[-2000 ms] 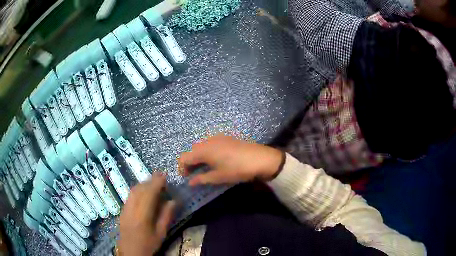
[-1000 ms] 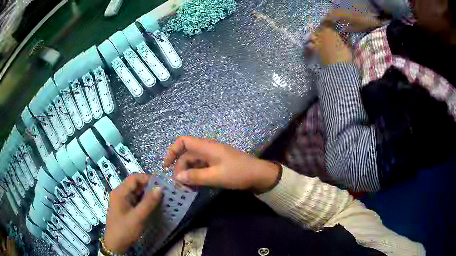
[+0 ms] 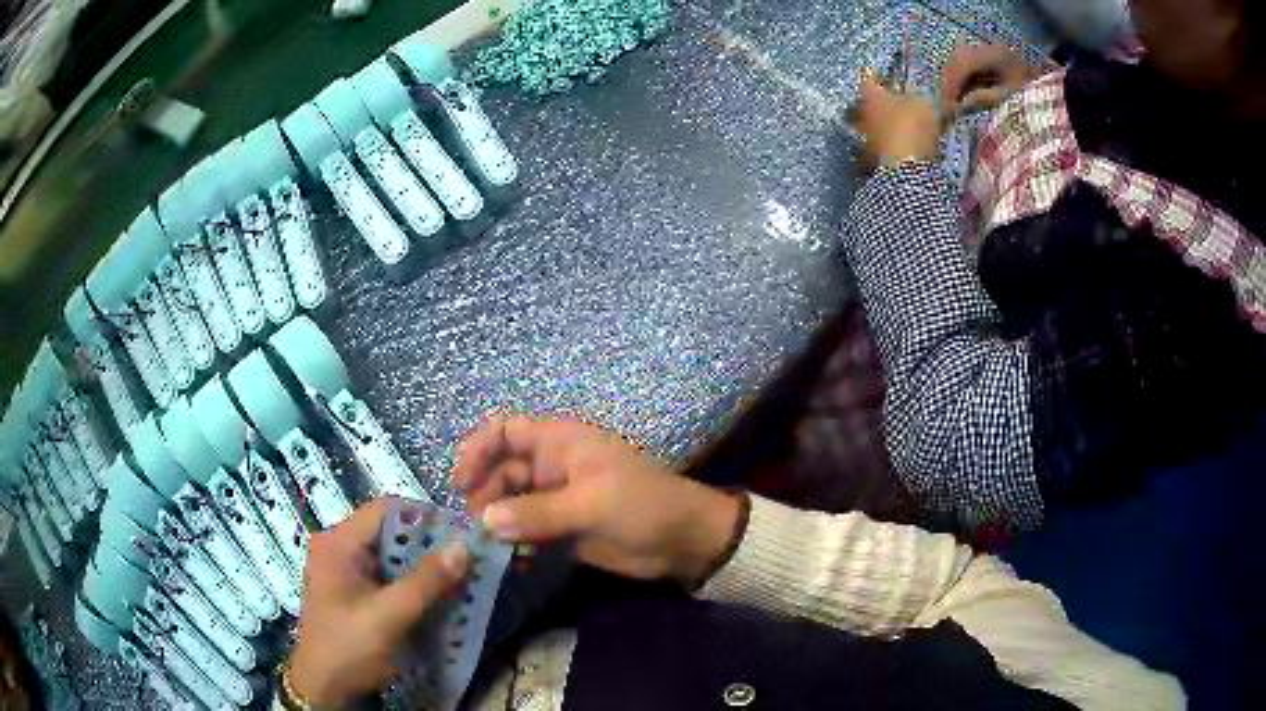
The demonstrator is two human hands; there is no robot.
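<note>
A flat grey-lilac sheet with rows of dark dots [image 3: 479,597] is tilted near the bench's front edge. My left hand [image 3: 364,600] grips it from the left, thumb on its face. My right hand [image 3: 597,497] is at the sheet's upper right edge, thumb and fingertips close together. Whether they pinch the sheet or a tiny piece is too small to tell. Just beyond my left hand, teal and white fan bodies [image 3: 322,479] stand in a close curved row, with thin dark and red wires on their white handles.
More fan rows [image 3: 229,278] and a short group of fans [image 3: 396,164] stand farther back on the shiny grey mat [image 3: 597,278]. A teal heap of small parts [image 3: 569,42] is at the far side. A green belt [image 3: 264,56] runs beyond. A co-worker's checked sleeve [image 3: 930,333] is at right.
My hands have come from a blurred motion to the dotted sheet, now clearly seen in my left hand. Since a second ago, they shifted slightly. The co-worker has leaned back, hands now over the mat.
</note>
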